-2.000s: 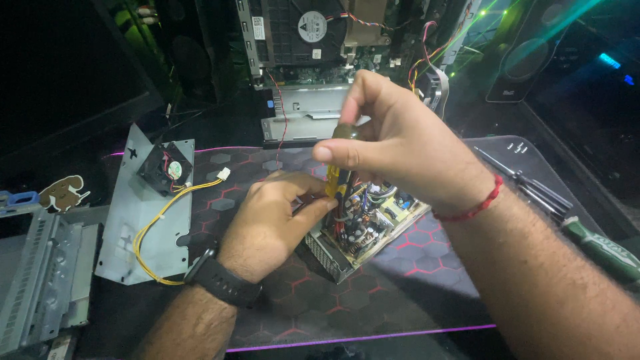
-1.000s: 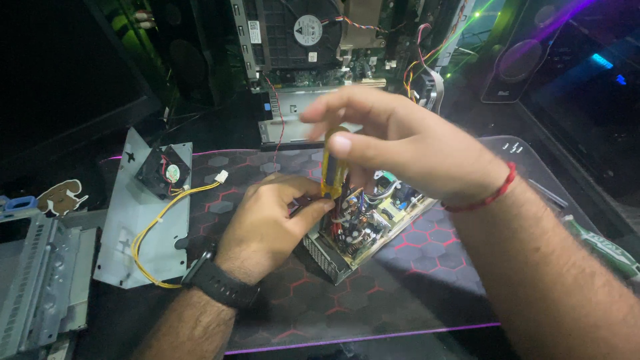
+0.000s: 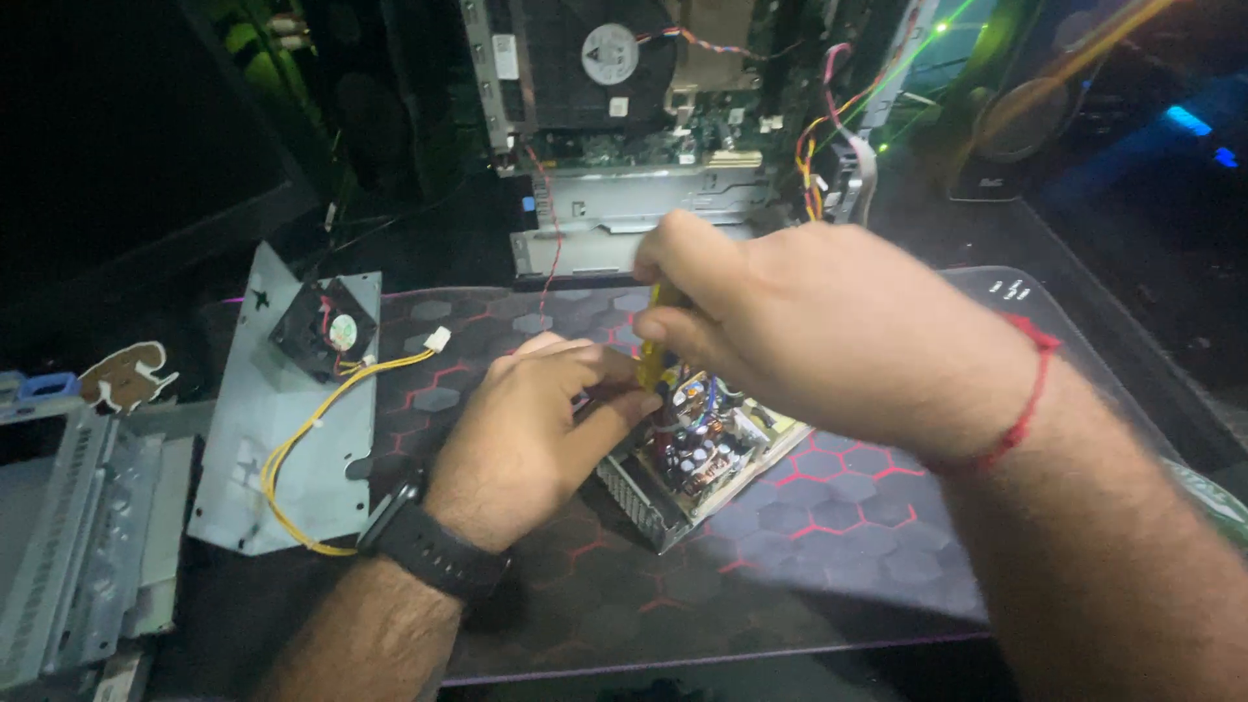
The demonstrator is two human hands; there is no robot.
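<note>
An open power supply unit (image 3: 712, 448), its circuit board and wires exposed, lies at an angle on the hexagon-patterned desk mat (image 3: 838, 585). My right hand (image 3: 780, 312) grips the yellow handle of a screwdriver (image 3: 655, 361), which stands roughly upright over the unit's upper left part. My left hand (image 3: 546, 429), with a black watch on the wrist, pinches around the lower end of the screwdriver with thumb and fingers. The screwdriver's tip and whatever it touches are hidden by my left fingers and the unit.
At left lies a metal cover (image 3: 234, 419) with a small black fan (image 3: 327, 331) and yellow wires ending in a white connector (image 3: 438, 339). Metal chassis parts (image 3: 78, 526) lie far left. An open computer case (image 3: 634, 214) stands behind. Several small screws (image 3: 1009, 290) rest at the mat's back right.
My right hand's fingers have shifted around the screwdriver handle, looser a second ago and more closed now. My left hand has stayed at the screwdriver's lower end.
</note>
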